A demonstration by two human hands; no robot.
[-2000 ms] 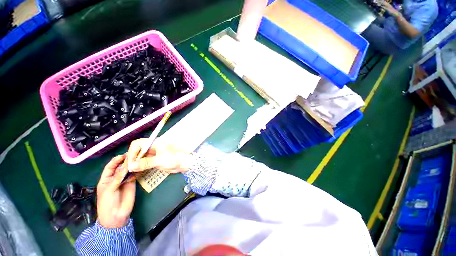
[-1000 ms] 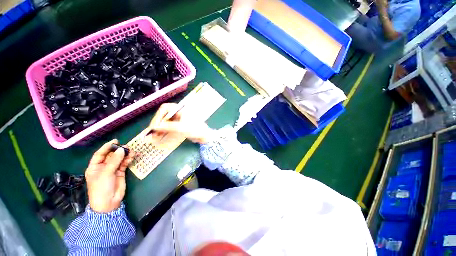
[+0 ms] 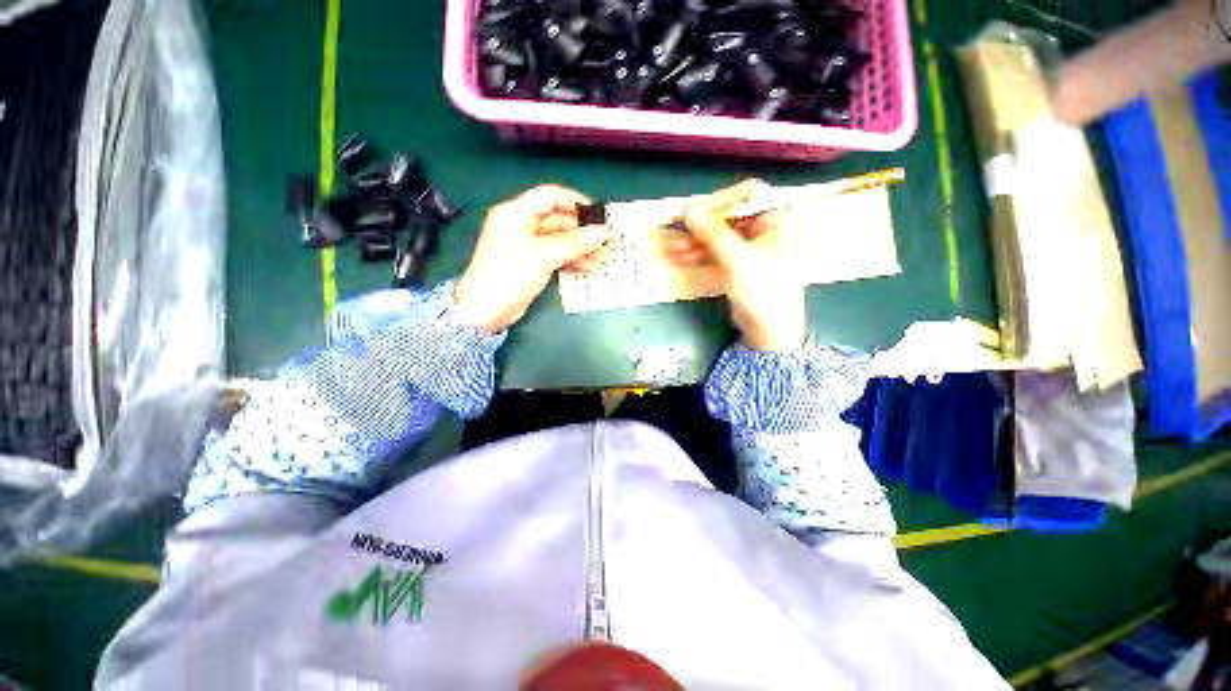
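My left hand (image 3: pixel 520 254) holds a small black plastic part (image 3: pixel 590 213) between thumb and fingers, at the left end of the adhesive sheet. My right hand (image 3: pixel 752 263) holds a slim pick-up tool (image 3: pixel 848 185) like a pen, its pale shaft and gold-brown rear end pointing right and its dark tip toward the left hand. The tip is over the sheet, short of the part; whether it carries a piece cannot be told. The cream adhesive sheet (image 3: pixel 851 243) lies flat under the right hand, with rows of tiny marks at its left end.
A pink basket (image 3: pixel 702 128) full of black parts stands behind the sheet. A loose pile of black parts (image 3: pixel 375 209) lies left. Bagged trays (image 3: pixel 155 203) are at the far left. A wrapped tan stack (image 3: pixel 1060 230), a pink bottle (image 3: pixel 1141 68) and blue trays (image 3: pixel 1161 257) are right.
The view has turned, bringing the bagged trays into sight. My left hand still holds the black part at the sheet's left end. My right hand stays over the sheet with the tool.
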